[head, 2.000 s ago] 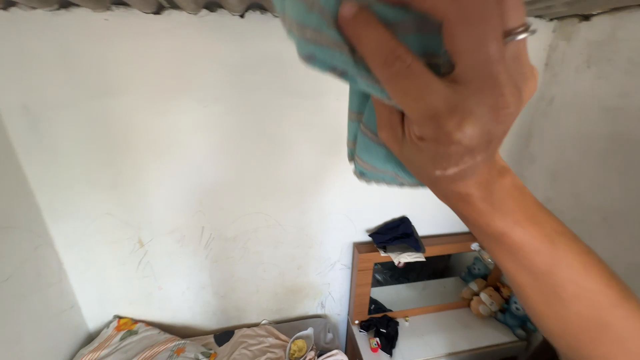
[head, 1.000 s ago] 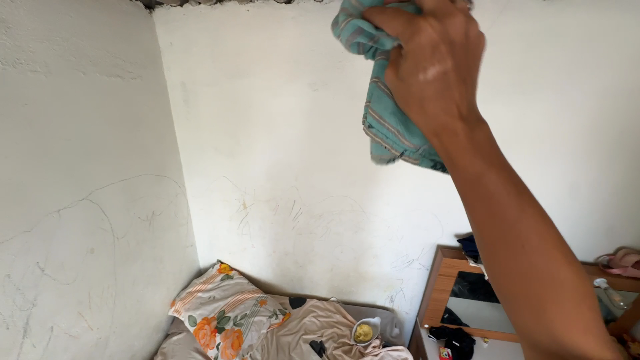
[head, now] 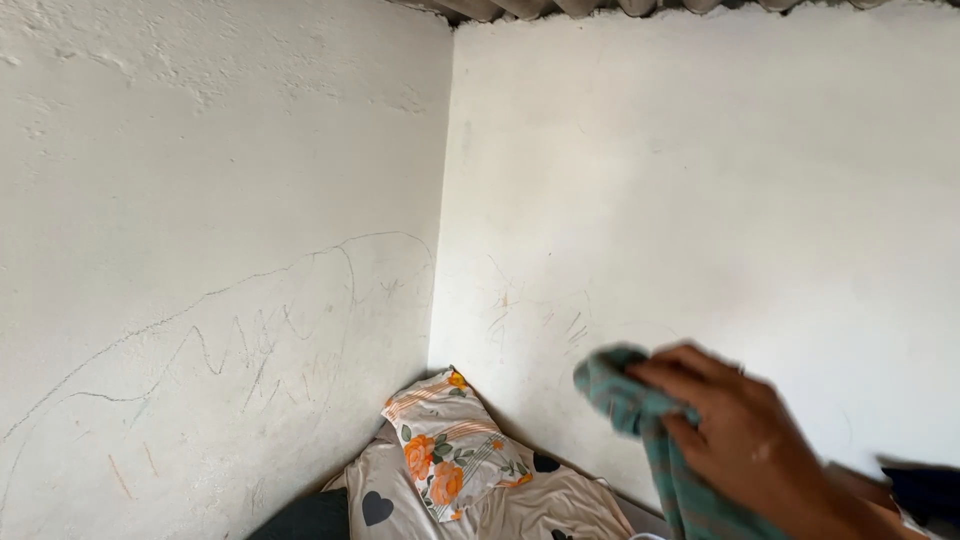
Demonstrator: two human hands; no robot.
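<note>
My right hand holds a bunched teal striped cloth at the lower right, its loose end hanging down below the fingers. Both are slightly blurred. Behind them stands a white wall; whether the cloth touches it I cannot tell. A ring shows on one finger. My left hand is out of the frame.
Scribbled pencil lines mark the left wall. Below the corner, a floral pillow leans on a bed with a heart-print sheet. A dark cloth lies at the lower right edge. Corrugated roofing runs along the top.
My right hand, with the cloth still in it, has come down from near the top of the wall. The view has swung left toward the corner.
</note>
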